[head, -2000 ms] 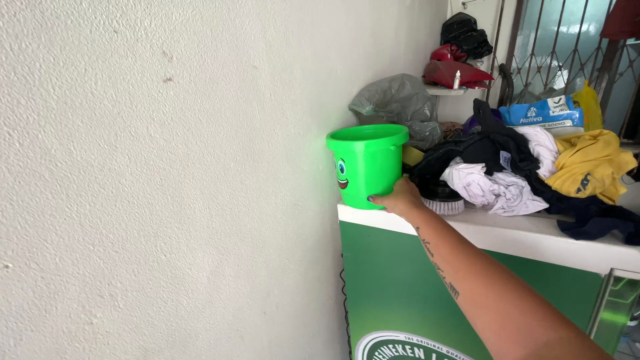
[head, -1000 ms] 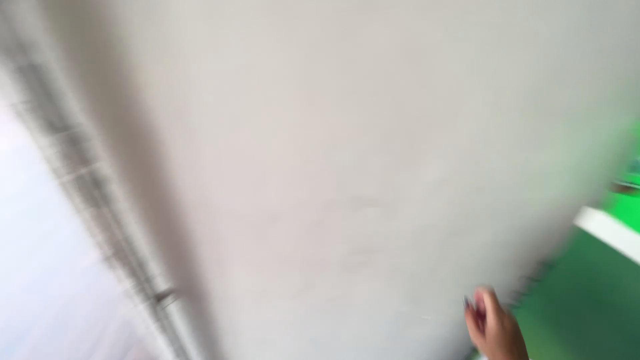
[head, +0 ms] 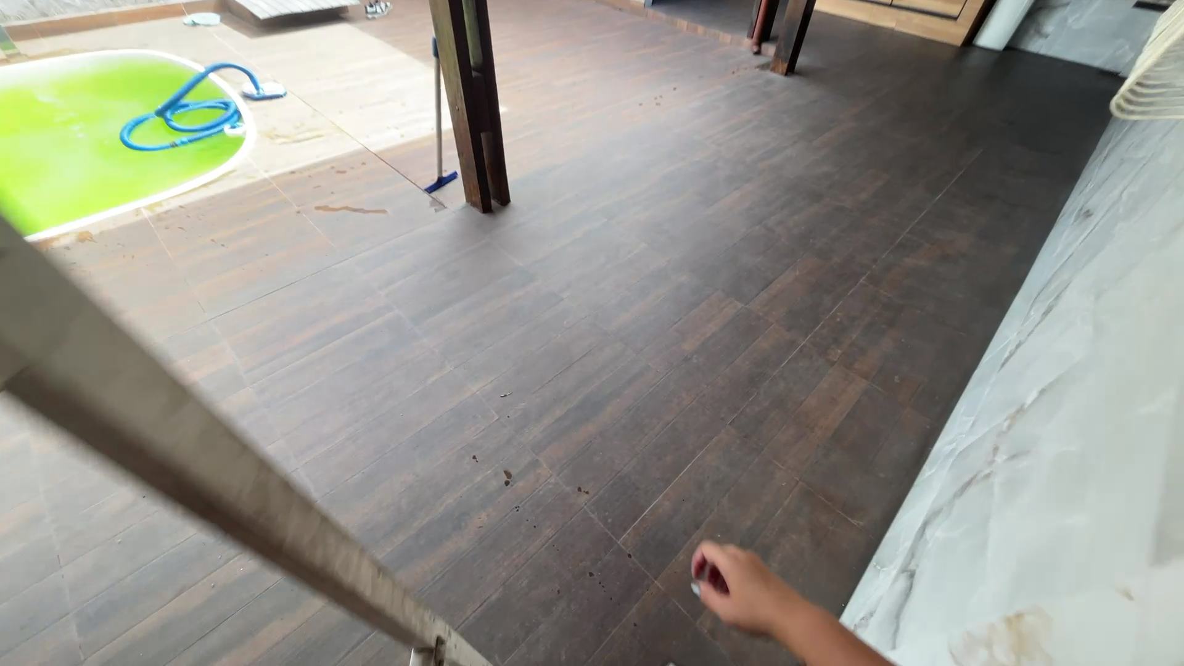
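My right hand (head: 740,587) reaches in from the lower right, above the dark wood-look floor (head: 647,370). Its fingers curl loosely, leaving a hollow between thumb and fingers, and nothing is seen in it. The marble-look wall (head: 1045,398) stands to its right. A pale metal bar or frame edge (head: 213,435) crosses the near left, apart from the hand. My left hand is out of view.
Wooden posts (head: 472,111) stand ahead, with a blue-headed floor squeegee or broom (head: 441,180) upright beside one. At upper left, a blue hose (head: 171,113) lies over a pool (head: 88,139) of green water. Pale hangers (head: 1156,74) hang at upper right.
My right hand was at a green bucket on a counter and has let go of it. The view has swung far round, from the wall and counter to the floor and pool.
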